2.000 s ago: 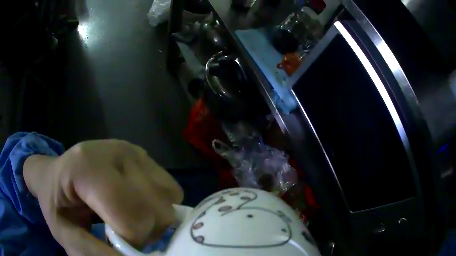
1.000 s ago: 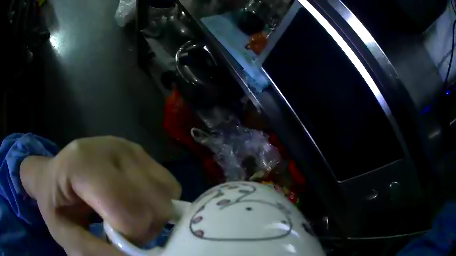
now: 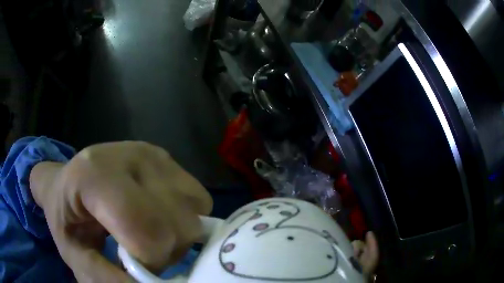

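Note:
A white mug (image 3: 282, 249) with a line drawing and pink dots is very close at the bottom middle, cut off by the lower edge. My left hand (image 3: 130, 202), bare in a blue sleeve, is closed around its handle on the left. My right hand (image 3: 367, 254) shows only by a few fingertips against the mug's right side; the rest is hidden behind the mug or out of the picture. The inside of the mug is not visible.
A dark microwave-like appliance (image 3: 411, 149) stands at right on a counter with a light blue cloth (image 3: 323, 83) and orange item. Below are a shiny round pot (image 3: 273, 91), a red bag (image 3: 240, 146) and clear plastic (image 3: 306, 182). Grey floor (image 3: 146, 99) lies at left.
Fingertips of my right hand have appeared at the mug's right side. My left hand still holds the handle. The view has shifted, so the counter and appliance sit further right and lower than a second ago.

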